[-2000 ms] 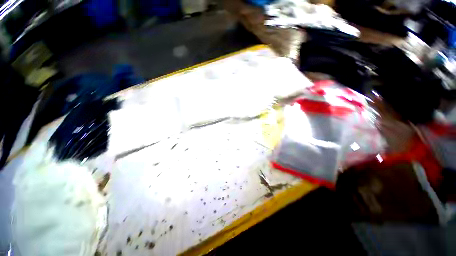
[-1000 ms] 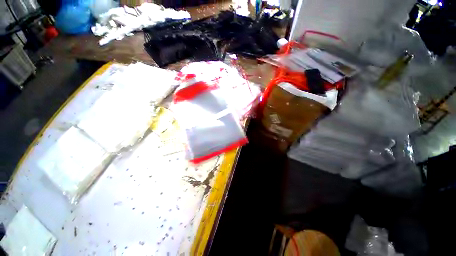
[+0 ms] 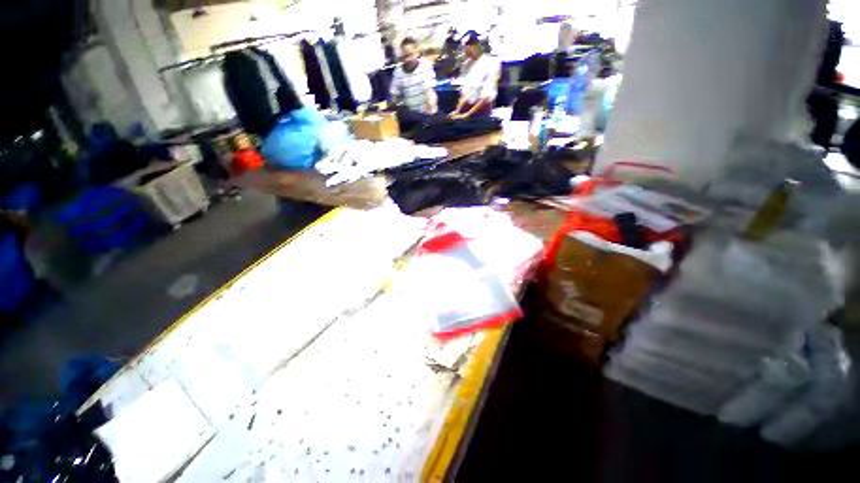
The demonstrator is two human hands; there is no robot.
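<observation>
Neither of my hands is in view. The pale, speckled table (image 3: pixel 330 415) with yellow edging lies in front of me. Flat white garments (image 3: pixel 283 283) lie in a row along its far left side, overexposed and hard to separate. One folded white garment (image 3: pixel 156 432) lies at the near left. Red-edged clear polybags (image 3: pixel 474 294) lie at the table's far right corner.
Behind are a brown table (image 3: pixel 311 189) with dark garments (image 3: pixel 443 187), a white heap (image 3: pixel 368 158) and a blue bag (image 3: pixel 297 139). Two people (image 3: pixel 412 80) stand beyond. At right are a cardboard box (image 3: pixel 594 288), stacked plastic-wrapped packs (image 3: pixel 735 311) and a pillar (image 3: pixel 707 85).
The view has swung right and then lifted, bringing in the people, hanging garments and far room. The large white heap at left has left the picture. No hand shows in any frame.
</observation>
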